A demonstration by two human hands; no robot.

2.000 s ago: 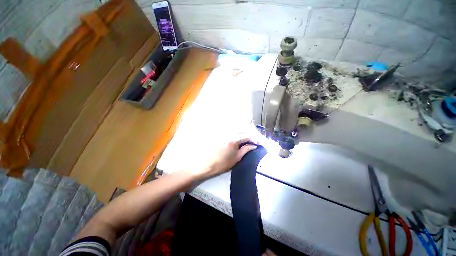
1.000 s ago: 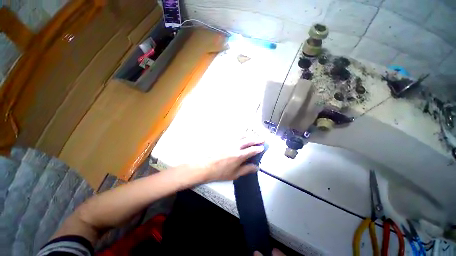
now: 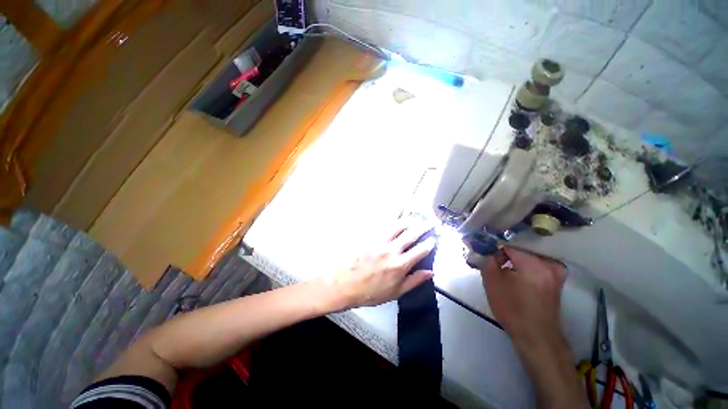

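A long dark fabric strip (image 3: pixel 419 331) runs from under the needle area of the white sewing machine (image 3: pixel 631 248) down over the table's front edge. My left hand (image 3: pixel 391 268) lies on the strip's upper end, fingers spread, just left of the needle area. My right hand (image 3: pixel 519 279) is at the front of the machine head, right of the needle, with its fingers bent at the small parts there. What its fingertips touch is hard to tell. The presser foot is lost in glare.
Scissors (image 3: pixel 603 351) with yellow and red-orange handles lie at lower right, beside blue-handled snips. A grey tray (image 3: pixel 247 116) sits on cardboard (image 3: pixel 183 184) at left, with a phone (image 3: pixel 290 14) behind it. Black lint covers the machine's top.
My right hand has come from the bottom edge, off the strip's lower part, up to the machine head. My left hand stays on the strip near the needle. The view has shifted.
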